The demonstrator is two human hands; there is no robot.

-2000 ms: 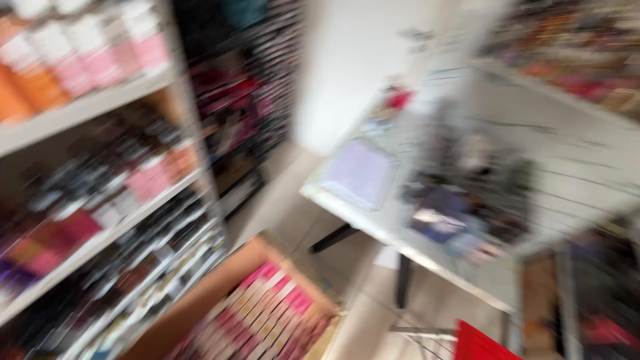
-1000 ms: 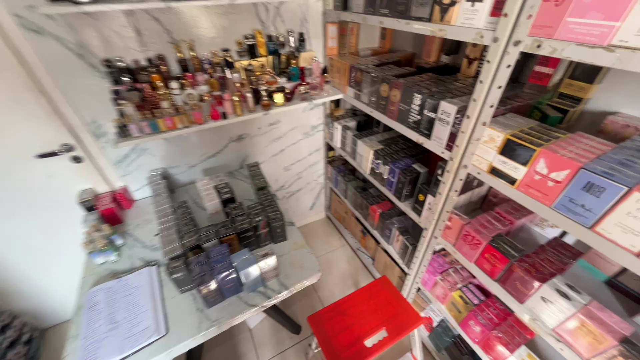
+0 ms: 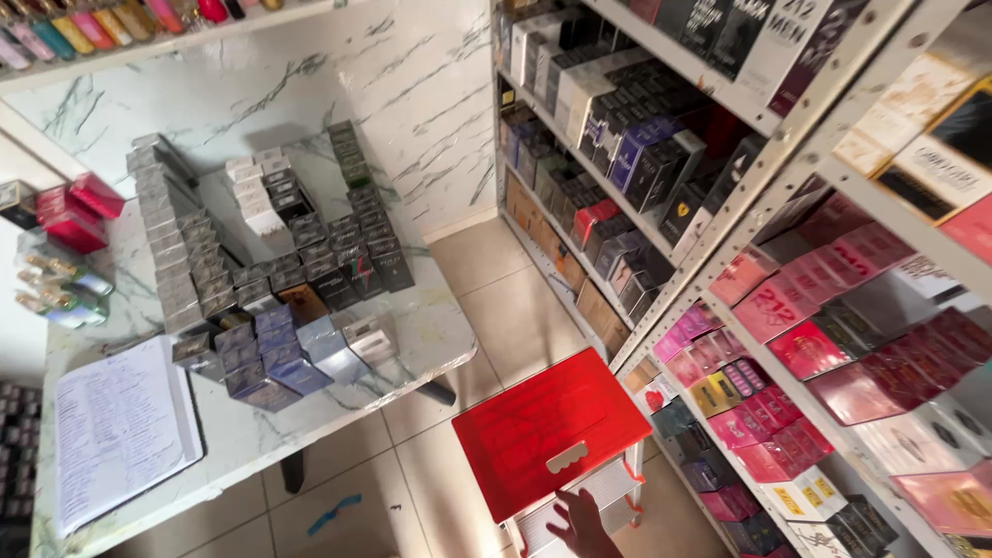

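Observation:
My right hand (image 3: 577, 523) reaches in from the bottom edge with its fingers apart and nothing in them. It is just below the cut-out handle of a red-topped folding step stool (image 3: 550, 426), over the stool's metal steps (image 3: 612, 482); whether it touches them I cannot tell. My left hand is out of view. To the left, a marble-patterned table (image 3: 434, 325) bears rows of boxed perfumes (image 3: 182, 256), dark, white and blue. An open notebook (image 3: 120, 434) with handwriting lies at the table's front left, near small perfume bottles (image 3: 66, 283) and red boxes (image 3: 74, 217).
Metal shelving (image 3: 728, 209) packed with perfume boxes (image 3: 647, 155) runs along the right side, close to the stool. A wall shelf (image 3: 139, 54) with bottles hangs above the table. A blue strip (image 3: 335, 513) lies on the tiled floor near a black table leg (image 3: 292, 469).
My right hand has come into view beside the step stool. The view has swung from the left shelves toward the table, then closer to the table and stool.

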